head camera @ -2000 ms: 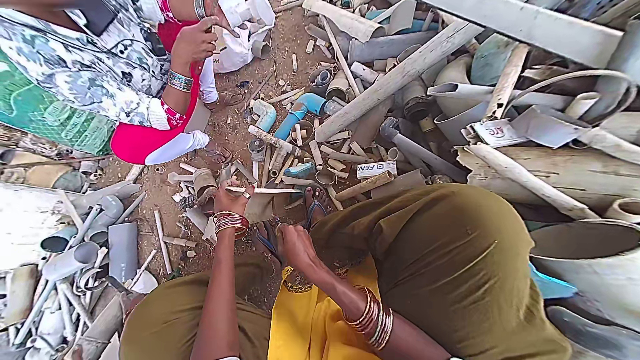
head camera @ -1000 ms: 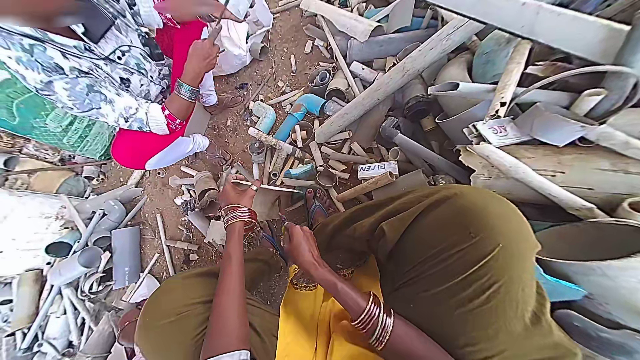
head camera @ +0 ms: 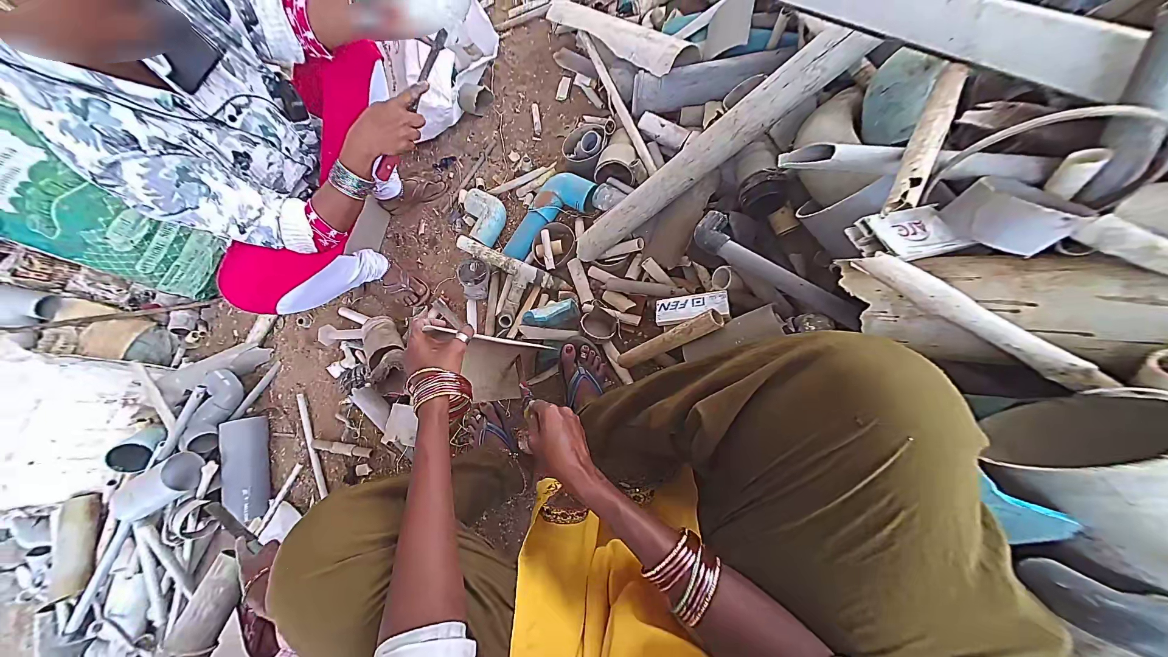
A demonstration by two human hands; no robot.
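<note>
My left hand (head camera: 436, 349) is closed on a thin, pale strip (head camera: 493, 338), seemingly plastic, which points to the right over the ground. My right hand (head camera: 558, 438) grips the handle of a tool (head camera: 526, 391), whose narrow dark end points up toward the strip; its kind is too small to tell. A flat brown-grey piece (head camera: 493, 370) lies beneath the strip, between my hands. Just beyond are short pipe offcuts (head camera: 599, 321) and a blue pipe elbow (head camera: 568, 190).
Across from me at the upper left sits a person (head camera: 164, 146), a tool in one hand. Scrap pipes (head camera: 151, 484) are heaped at the lower left. A long pale pole (head camera: 721, 141) slants over the pile on the right, near a large grey pipe (head camera: 1086, 456).
The other person's hand with the tool has moved. My hands stay close together, with the strip still in my left hand; its tilt has changed slightly.
</note>
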